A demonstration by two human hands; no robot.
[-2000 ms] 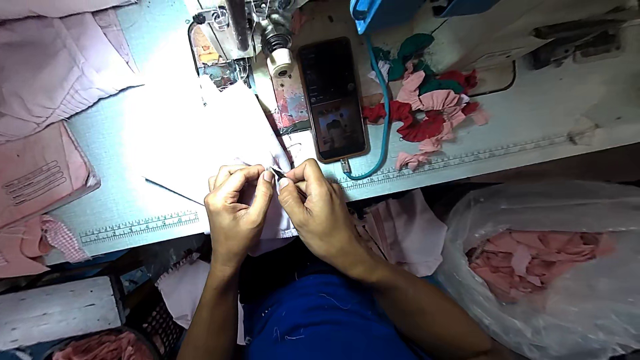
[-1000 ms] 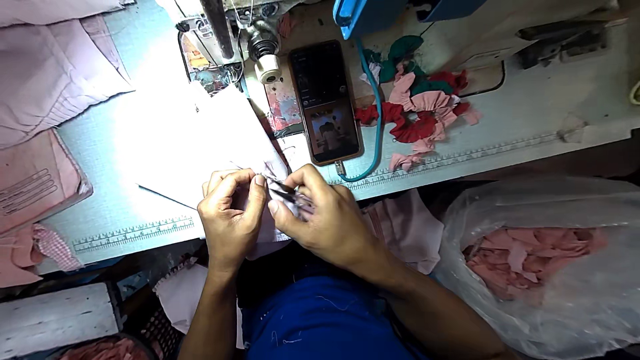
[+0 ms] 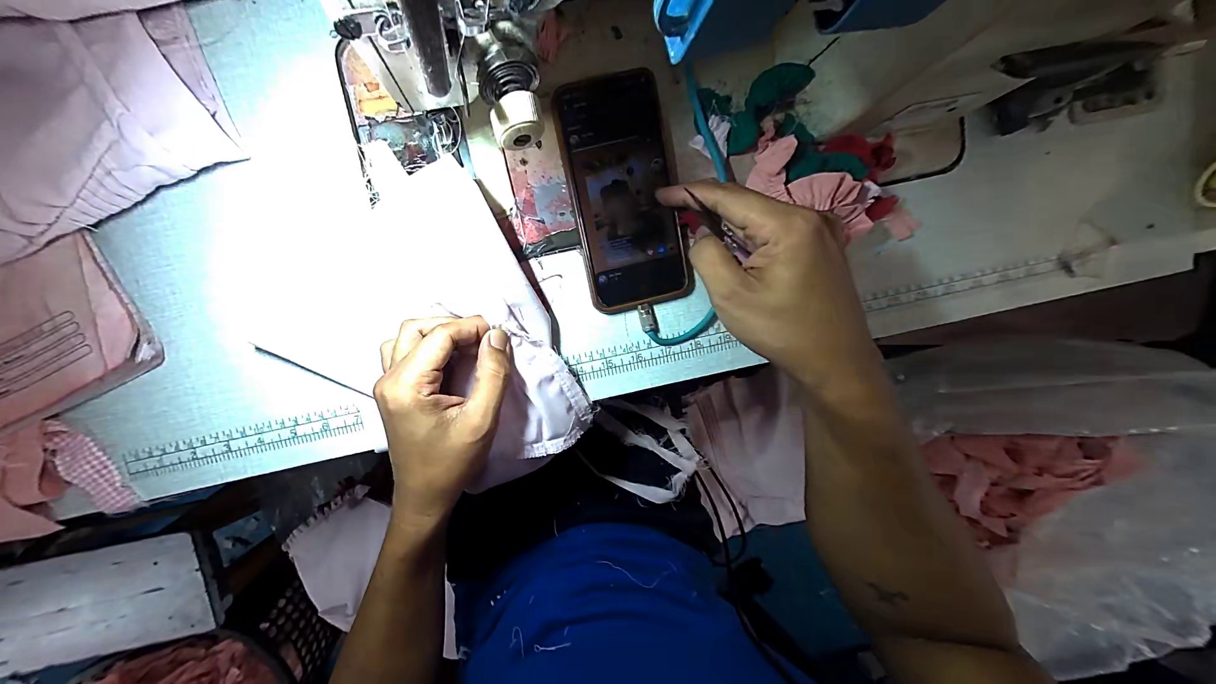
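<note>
Pale fabric lies from the sewing machine down over the table's front edge. My left hand pinches it between thumb and forefinger near that edge. To the right, my right hand holds a slim dark tool, perhaps thread snips, mostly hidden in the palm. The forefinger of that hand is at the right side of a smartphone with a lit screen; whether it touches is unclear. A teal cable is plugged into the phone's lower end.
Pink, red and green cloth scraps lie behind my right hand. Folded pale garments and a pink bundle are at the left. A printed ruler runs along the table edge. A clear plastic bag of pink scraps stands lower right.
My right hand has left the fabric beside my left hand and moved up and right to the phone, with the dark tool still in it. My left hand stays on the fabric.
</note>
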